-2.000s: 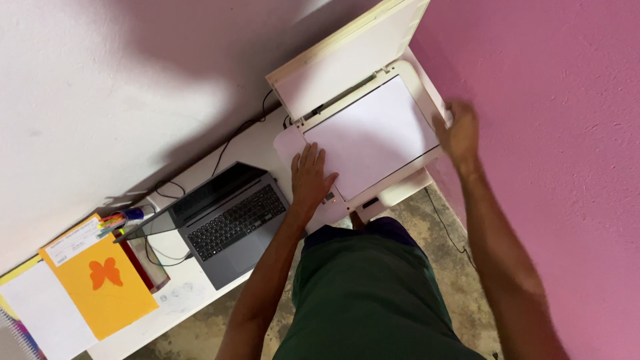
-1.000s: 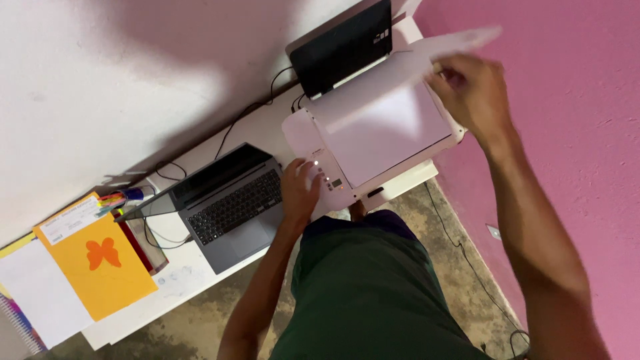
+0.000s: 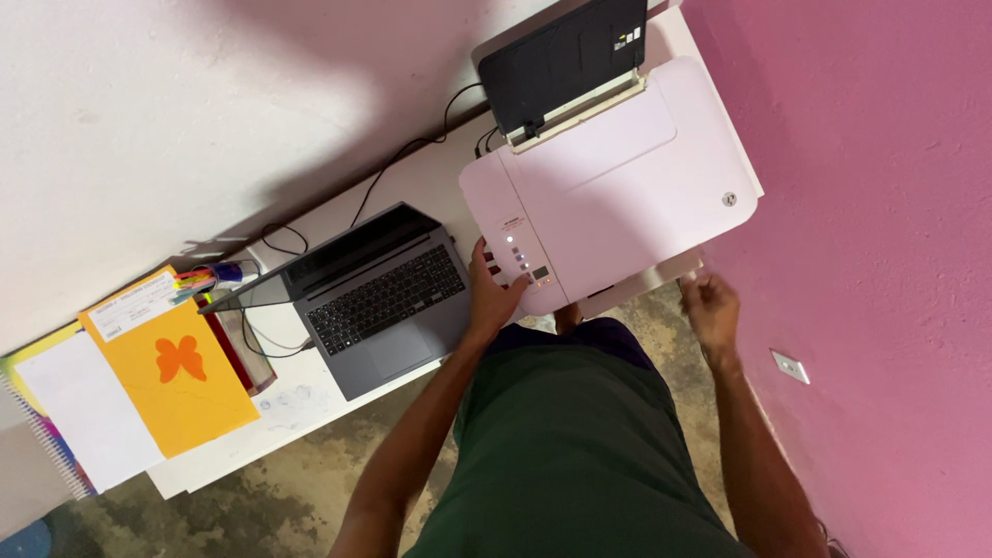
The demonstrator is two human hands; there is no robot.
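A white HP printer-scanner (image 3: 612, 186) stands on the white table with its scanner lid down. Behind the lid, its black rear paper tray (image 3: 566, 62) is raised. My left hand (image 3: 494, 291) rests at the printer's left front corner, the thumb on the control panel (image 3: 529, 263), where small lights glow. It holds nothing that I can see. My right hand (image 3: 709, 306) is off the lid, beside the printer's front right edge, with fingers curled and slightly blurred; whether anything is in them cannot be told.
An open laptop (image 3: 387, 310) sits left of the printer. Farther left are a pen cup (image 3: 232, 271), an orange envelope (image 3: 174, 364) with a butterfly shape, white paper (image 3: 89, 411) and a spiral notebook (image 3: 46, 434). Cables run along the wall; a pink wall (image 3: 868, 194) borders the right.
The scanner lid, raised two seconds ago and partly lowered one second ago, is now shut over the glass. My right hand has let go of it and moved down toward the printer's front.
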